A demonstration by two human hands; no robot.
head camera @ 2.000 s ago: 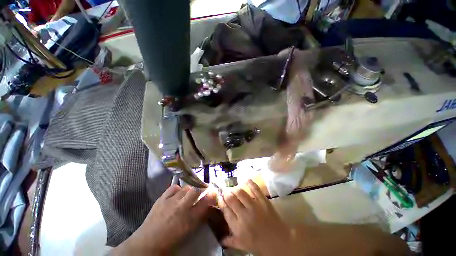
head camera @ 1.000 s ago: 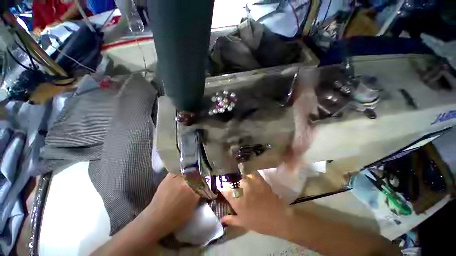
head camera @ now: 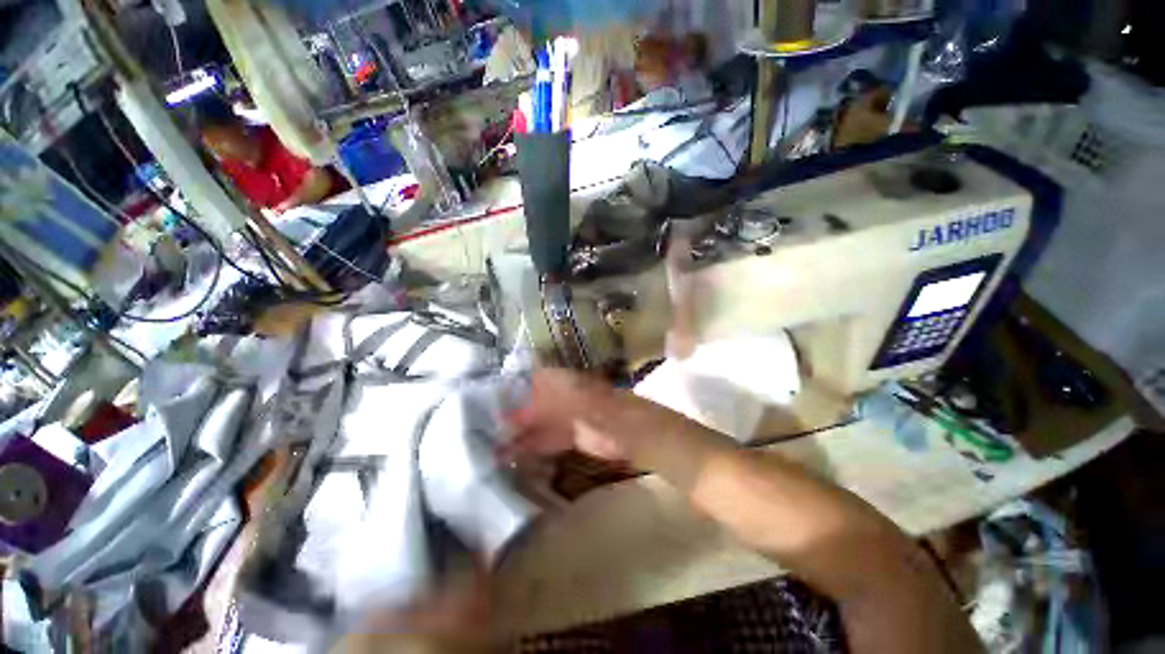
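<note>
The garment [head camera: 371, 447] lies in a loose heap left of the needle area, with its pale inner side and dark grey stripes showing. My right hand [head camera: 569, 415] is at the garment's right edge, just below the sewing head; it is blurred and its fingers are on the cloth. My left hand [head camera: 428, 620] is low at the bottom edge, very blurred and partly cut off, over the near part of the garment. The cream sewing machine [head camera: 818, 288] stands behind. The needle and presser foot are hidden.
A pen holder tube [head camera: 546, 192] rises from the machine head. A white cloth scrap [head camera: 735, 383] lies right of the needle area. A green-handled tool [head camera: 971, 434] lies at the table's right. A person in red [head camera: 275, 166] sits at the back left. Pale blue-grey cloth [head camera: 166, 473] is heaped left.
The view has lifted and shifted, showing the pen tops and control panel. The garment now shows its pale side. My left hand has left the needle for the bottom edge; my right hand has moved too.
</note>
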